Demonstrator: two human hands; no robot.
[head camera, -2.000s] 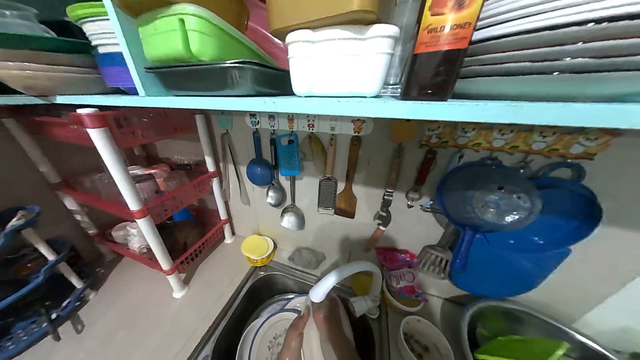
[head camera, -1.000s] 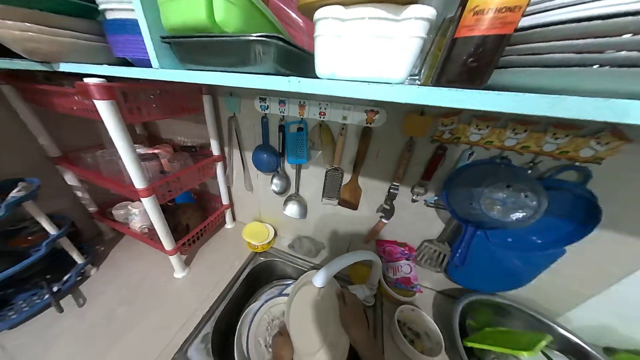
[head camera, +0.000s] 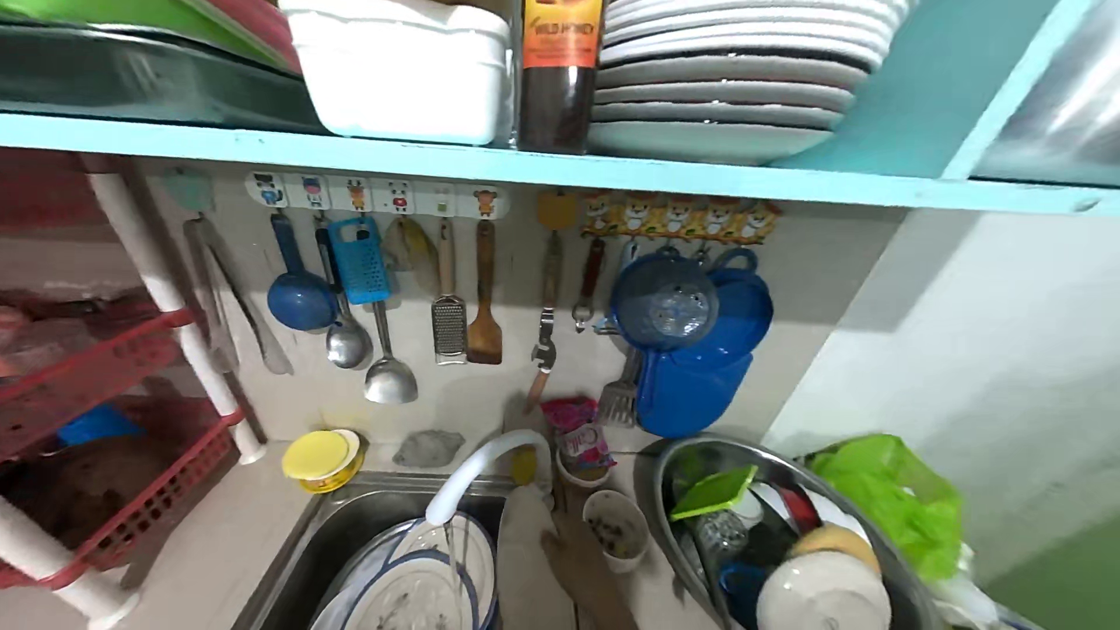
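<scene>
My right hand (head camera: 577,560) grips the right edge of a pale plate (head camera: 525,564), which is tilted up on edge at the right side of the steel sink (head camera: 337,516). My left hand is not in view. Water runs from the white curved faucet (head camera: 481,464) onto stacked white plates with blue rims (head camera: 416,595) in the sink. To the right of my hand stands a white tub (head camera: 617,525) with bits in it.
At right, a large steel basin (head camera: 682,525) holds dishes and a green plastic container (head camera: 713,493). A turquoise shelf (head camera: 490,162) crosses overhead, bearing plates and a bottle. Utensils hang on the wall, including a wooden spatula (head camera: 485,337). A red rack (head camera: 157,499) stands left.
The plate, held broad side up beneath the faucet a second ago, is now tilted at the sink's right side. My left hand has gone out of view. The view has swung right.
</scene>
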